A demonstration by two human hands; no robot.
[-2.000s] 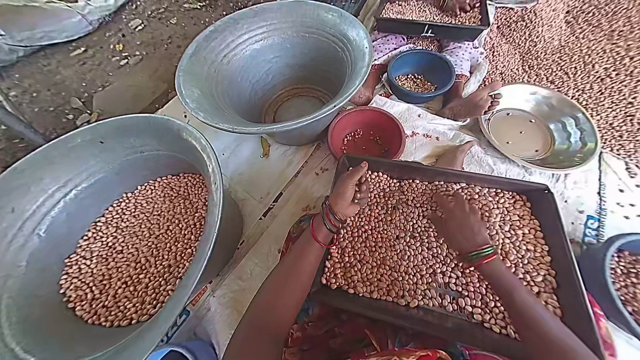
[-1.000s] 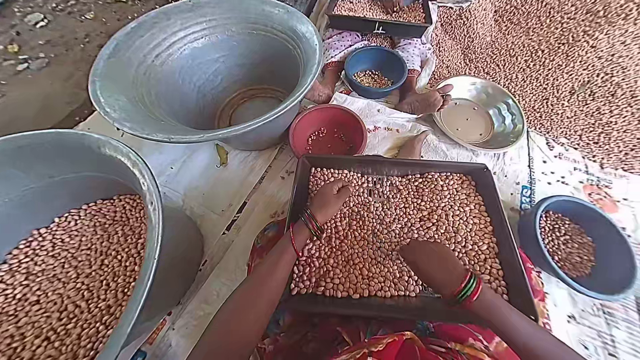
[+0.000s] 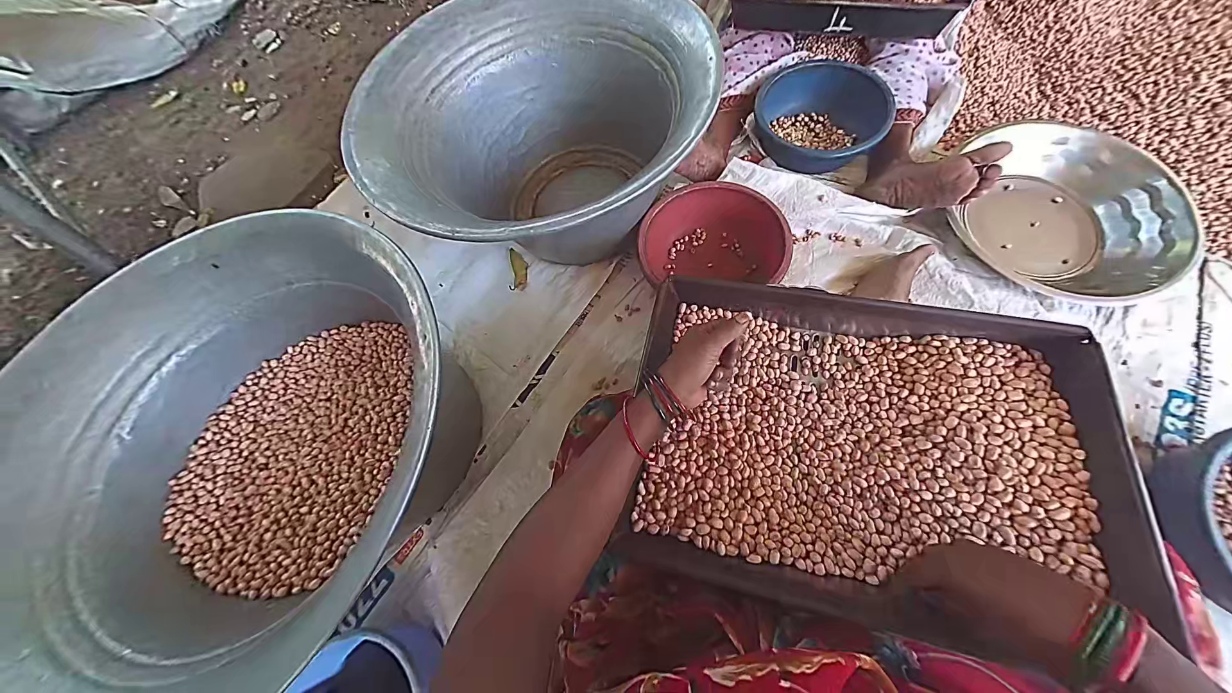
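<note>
A dark rectangular tray rests over my lap, spread with shelled peanuts. My left hand, with bangles at the wrist, is over the tray's upper left part, its fingers curled; whether it pinches a peanut cannot be told. Low in the tray, near its front edge, lies my right hand, blurred, fingers hidden from view. Just beyond the tray's far left corner stands a red bowl with a few peanuts or pieces in it.
A large metal basin at left holds peanuts; another metal basin stands behind. Farther off are a blue bowl, a steel dish and another person's foot. Another blue bowl is at right.
My right hand has moved from over the peanuts towards the tray's front edge. My left hand remains over the tray's left part. The view has shifted.
</note>
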